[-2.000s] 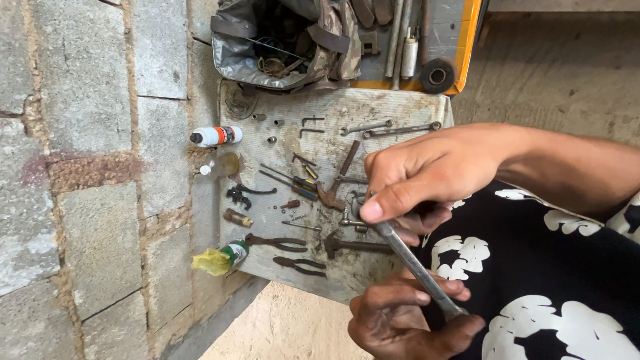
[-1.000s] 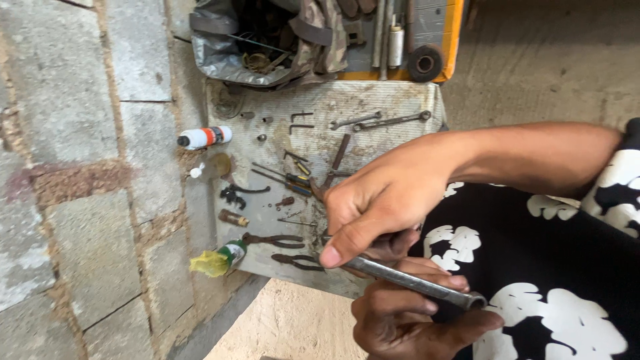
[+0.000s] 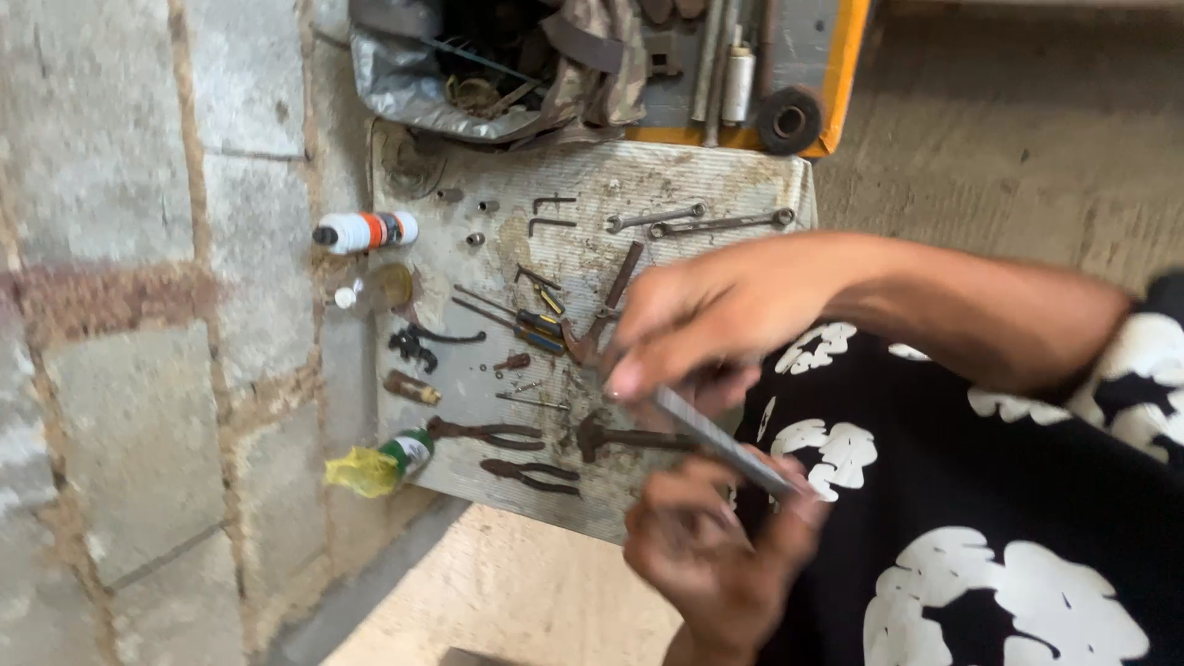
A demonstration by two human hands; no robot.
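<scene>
A long metal tool (image 3: 726,446), which looks like a wrench, slants between my two hands. My right hand (image 3: 731,319) is shut on its upper left end, thumb on top. My left hand (image 3: 708,555) holds the lower right end from below. Motion blurs both hands, and their fingers hide the tool's ends. Beneath and beside them, a hammer (image 3: 638,437) and a rusty tool with a long bar (image 3: 624,277) lie on the worktable (image 3: 592,176). Two wrenches (image 3: 721,223) are above my right hand. To the left are pliers (image 3: 532,474), pincers (image 3: 490,432) and screwdrivers (image 3: 527,324).
An open tool bag (image 3: 444,120) stands at the table's top edge, beside an orange-edged board (image 3: 842,83) with rods and a black roll (image 3: 789,120). A white bottle (image 3: 365,231) and a green bottle (image 3: 407,453) line the block wall side. Hex keys (image 3: 552,222) and sockets lie nearby.
The metal tool has been tilted and shifted between my hands, which both keep hold of it. Its lower right end, visible one second ago, is now covered by my left fingers.
</scene>
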